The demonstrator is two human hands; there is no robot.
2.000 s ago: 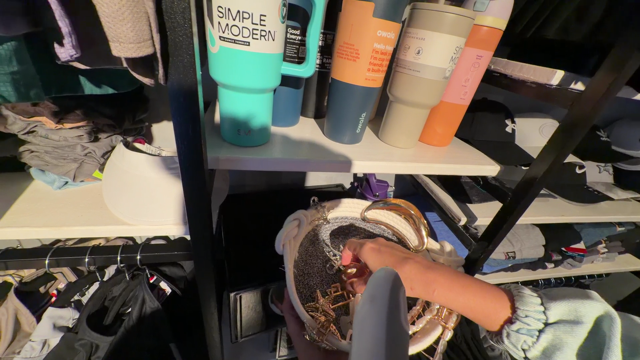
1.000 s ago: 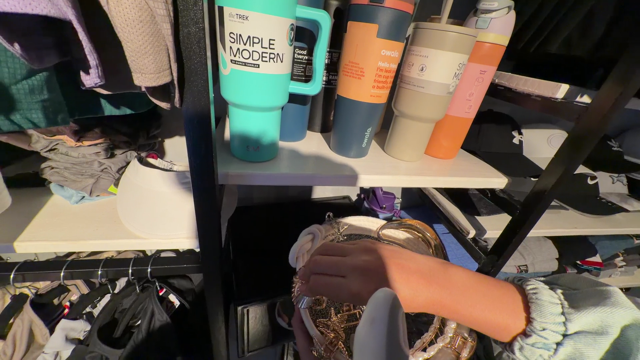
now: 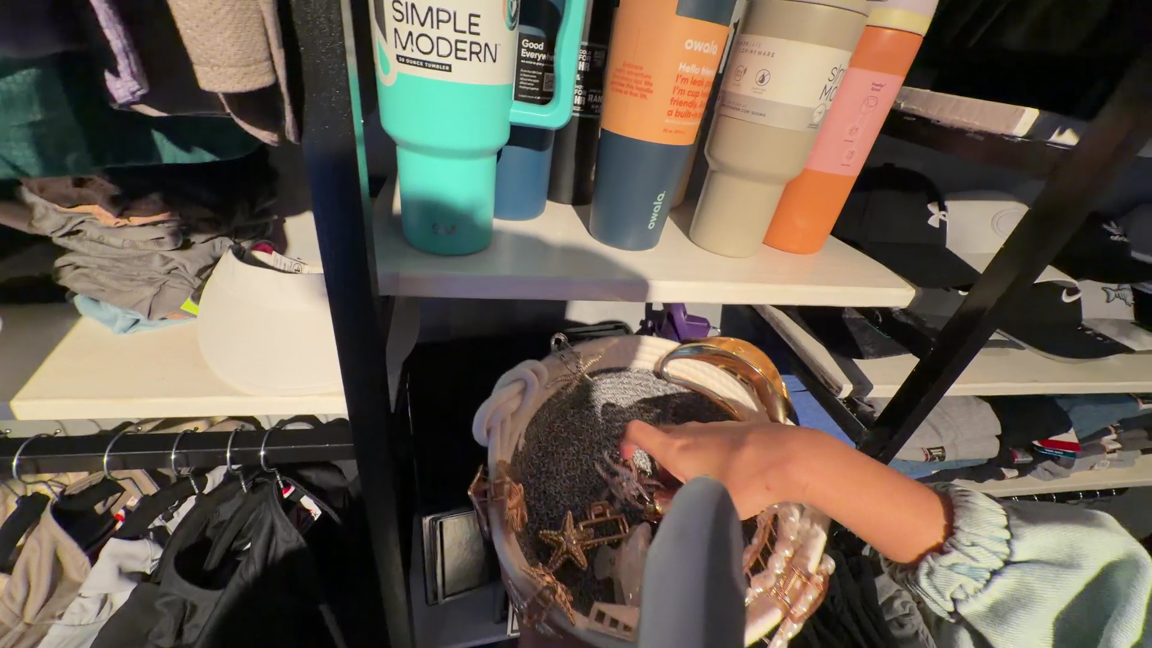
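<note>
A white rope basket (image 3: pixel 630 351) with a dark woven inside holds hair claw clips. My right hand (image 3: pixel 720 459) reaches in from the right, its fingers curled down at a brownish claw clip (image 3: pixel 630 481); whether they grip it is hidden. A gold starfish clip (image 3: pixel 567 542) lies lower left of the fingers. Clipped over the basket's rim are a large gold clip (image 3: pixel 751 369) at the back right, gold clips (image 3: pixel 499 504) at the left and a pearl clip (image 3: pixel 796 540) at the lower right. A blurred grey object (image 3: pixel 693 571) covers the front. My left hand cannot be made out.
Just above the basket is a white shelf (image 3: pixel 558 279) with a teal tumbler (image 3: pixel 450 162) and several other bottles. Black uprights (image 3: pixel 351 315) stand at the left and slant at the right. A white visor (image 3: pixel 270 324), caps (image 3: pixel 900 216) and hanging clothes (image 3: pixel 225 540) flank the basket.
My right hand has moved from the basket's left part to its right part since one second ago. The dark inside and the starfish clip now show.
</note>
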